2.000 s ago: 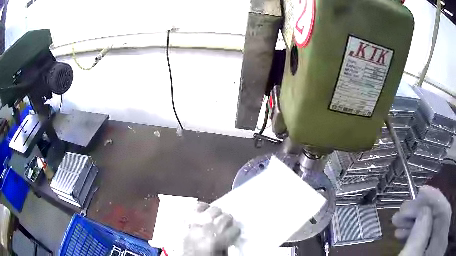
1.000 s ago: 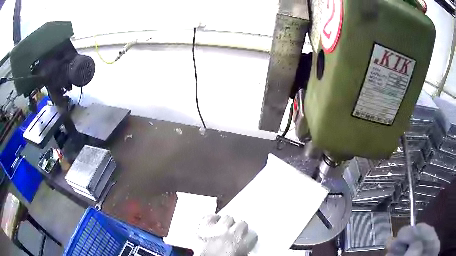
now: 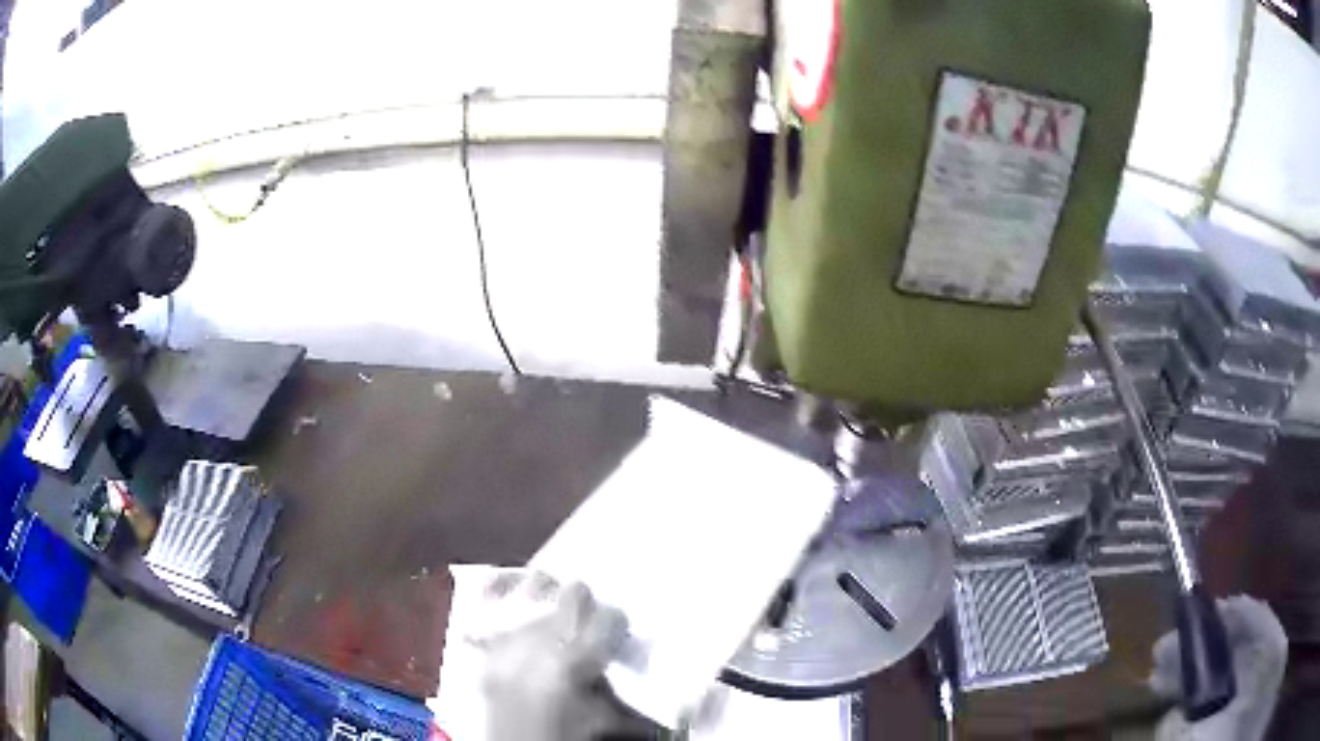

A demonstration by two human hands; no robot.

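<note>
My left hand (image 3: pixel 543 651), in a greyish-white glove, grips the lower left edge of a glaring white heat sink (image 3: pixel 695 536). The heat sink lies tilted over the left part of the round drill table (image 3: pixel 883 623). My right hand (image 3: pixel 1230 673), gloved, is at the dark knob of the feed handle (image 3: pixel 1158 478) at the lower right; its fingers are partly behind the knob. The chuck (image 3: pixel 854 449) is above the table, right of the plate; the bit is not clear. Another white plate (image 3: pixel 471 623) lies beside and partly under my left hand.
The green drill press head (image 3: pixel 955 203) hangs over the table. Heat sink stacks (image 3: pixel 1144 391) stand at the right, a shorter stack (image 3: pixel 217 536) at the left. A blue basket (image 3: pixel 290 695) is at the lower left. A second drill press (image 3: pixel 87 232) stands far left.
The heat sink has moved left from under the chuck with my left hand, baring more of the table's slots. The feed handle's dark knob now shows at my right hand. The view has shifted.
</note>
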